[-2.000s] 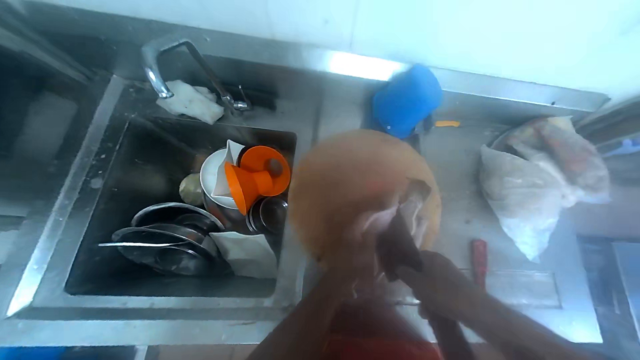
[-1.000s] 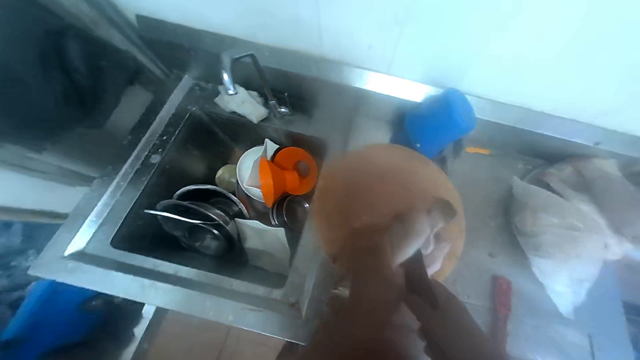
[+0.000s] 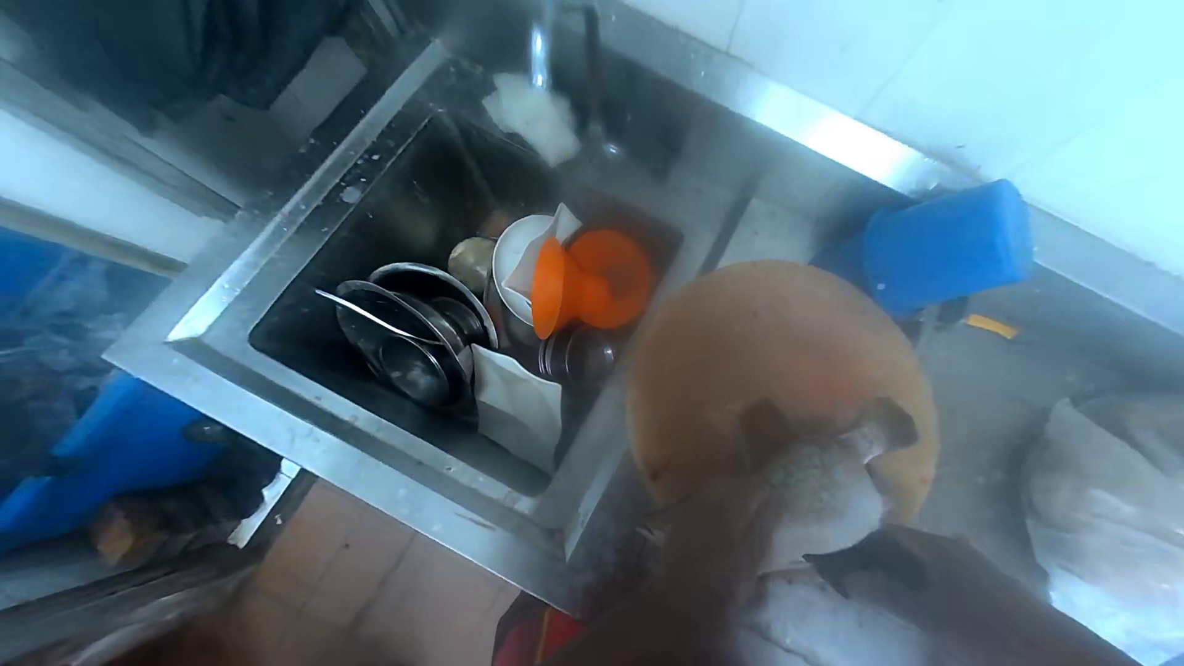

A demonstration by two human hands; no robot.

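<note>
A round wooden cutting board [image 3: 768, 342] lies on the steel counter right of the sink. On its lower part is a pale fish [image 3: 823, 509], blurred, with its tail-like end [image 3: 888, 427] toward the board's right side. My left hand [image 3: 731, 486] reaches up from below and grips the fish from its left side. My right hand [image 3: 980, 592] is at the lower right, close against the fish, with a dark pointed knife blade [image 3: 869, 560] at its front. The knife's handle is hidden, and haze and blur veil both hands' fingers.
The steel sink [image 3: 370, 435] holds metal bowls [image 3: 416, 342], an orange funnel-shaped piece [image 3: 578, 287] and white dishes [image 3: 518, 398]. A cloth [image 3: 535, 116] hangs by the faucet [image 3: 541, 55]. A blue plastic container [image 3: 948, 245] stands behind the board; a plastic bag [image 3: 1101, 490] lies at right.
The view has swung left and tilted, and shows more of the floor. Both hands stay at the fish on the board; the fish now lies lower, nearer the board's front edge.
</note>
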